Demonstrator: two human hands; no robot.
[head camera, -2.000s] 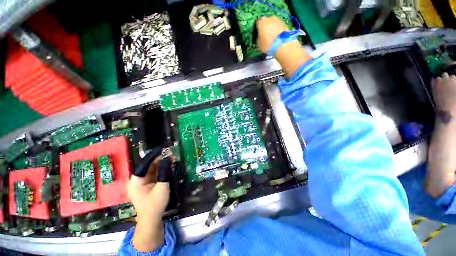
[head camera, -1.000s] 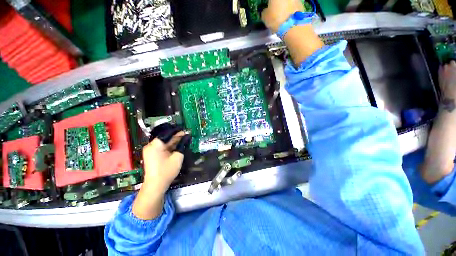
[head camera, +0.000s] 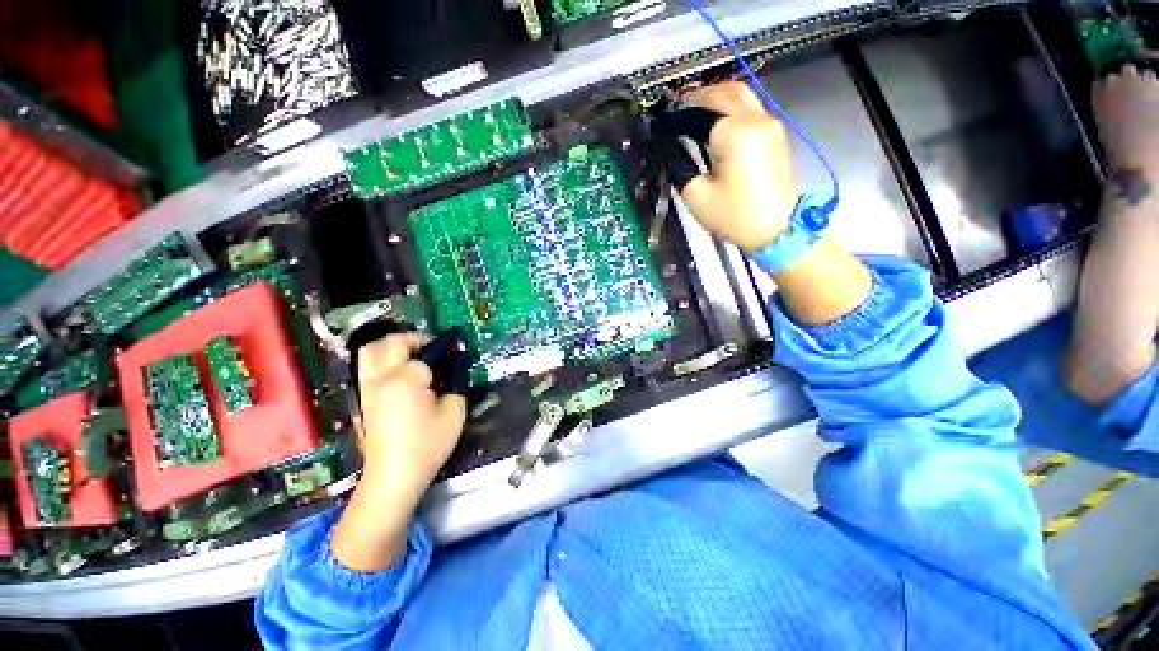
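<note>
The green main circuit board (head camera: 540, 261) lies in the black carrier fixture (head camera: 712, 299) in front of me, with rows of blue, white and silver components. A narrow green edge board (head camera: 439, 146) lies along its far side. My left hand (head camera: 409, 394), with black finger cots, is at the board's lower left corner, fingers curled by a metal latch. My right hand (head camera: 737, 159), with black finger cots and a light blue wrist strap (head camera: 798, 237), is at the fixture's upper right edge, fingers bent. Whether either hand holds something cannot be told.
Red foam pads (head camera: 273, 394) with small boards lie on fixtures to the left. A bin of silver parts (head camera: 273, 64) and a stack of red sheets (head camera: 57, 191) are beyond the rail. Another person's arm (head camera: 1118, 267) is at the far right.
My right hand has come back from the bin of green parts to the fixture's upper right edge. My left hand has moved from the fixture's left side to near the board's lower left corner.
</note>
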